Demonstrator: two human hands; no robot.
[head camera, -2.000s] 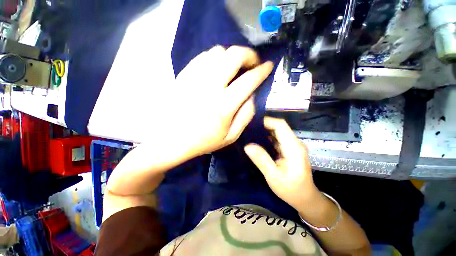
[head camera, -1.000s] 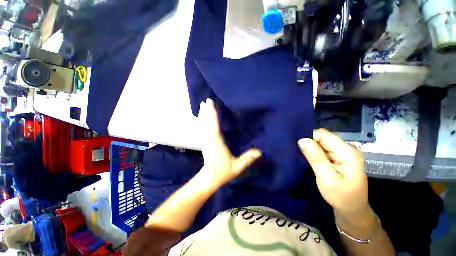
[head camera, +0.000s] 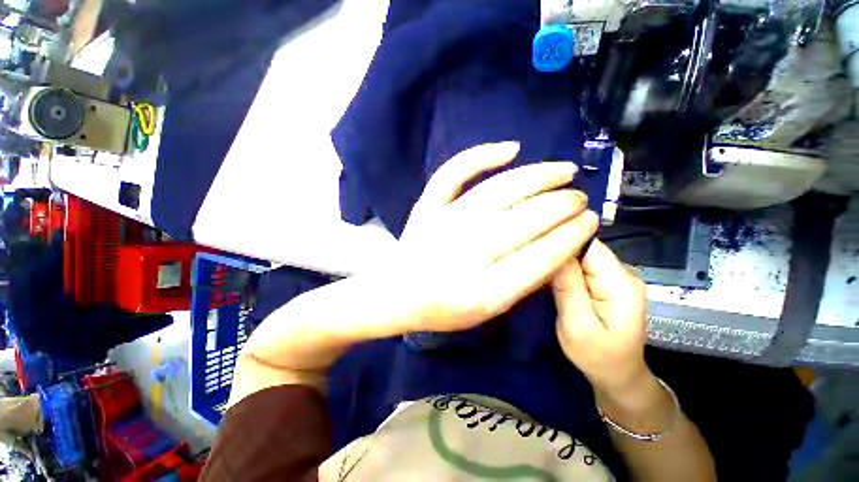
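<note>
A navy fabric panel (head camera: 499, 113) lies over the cloth plate and hangs down toward the lap, its right edge at the presser foot (head camera: 599, 155). My left hand (head camera: 499, 240) lies flat on the panel with fingers stretched to the right, just below the presser foot. My right hand (head camera: 603, 306) pinches the panel's right edge between thumb and fingers, close below my left fingertips. The dark, lint-covered overlock machine (head camera: 659, 104) stands right of the panel, with a blue knob (head camera: 553, 48) above. The needle is too small to make out.
A long navy fabric strip (head camera: 202, 122) lies at the table's far left. A blue basket (head camera: 200, 329) and red crates (head camera: 151, 278) stand on the floor at left. Yellow-green handles (head camera: 143, 127) lie by the neighbouring machine. A measuring strip (head camera: 706, 334) runs along the front table edge.
The panel now reaches further up past the presser foot, with its upper part bunched at left. My left hand has moved right and flattened on it. My right hand has shifted slightly left.
</note>
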